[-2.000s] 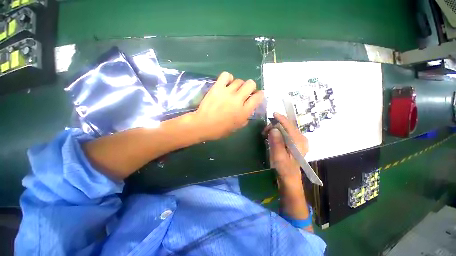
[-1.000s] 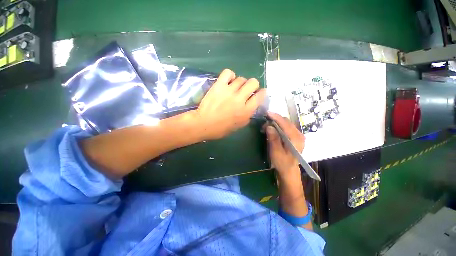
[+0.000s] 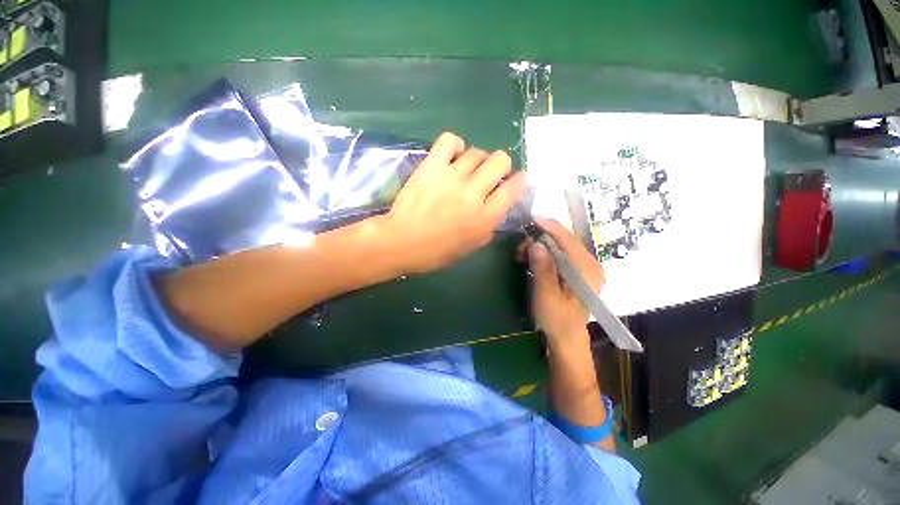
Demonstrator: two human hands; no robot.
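Observation:
Shiny silver-violet antistatic bags (image 3: 212,168) lie in a loose pile at the left of the bench. My left hand (image 3: 456,205) is closed over the right end of a bag, with film showing on both sides of it; what is under the palm is hidden. My right hand (image 3: 564,281) is just right of it, holding a pale narrow strip tool (image 3: 602,308) that points down and right. My right fingertips are close to the film's end; whether they touch it is unclear. A blue wrist strap (image 3: 584,426) is on the right wrist.
A white sheet (image 3: 711,212) at the right bears two boards or a board picture (image 3: 627,202). A red tape roll (image 3: 804,222) is beyond it. A black foam sheet (image 3: 681,404) with boards (image 3: 720,370) lies below the bench edge. More power supply boards (image 3: 35,99) are at upper left.
My left hand stays on the film. The strip tool in my right hand has shifted slightly in angle, and my right hand has moved only a little.

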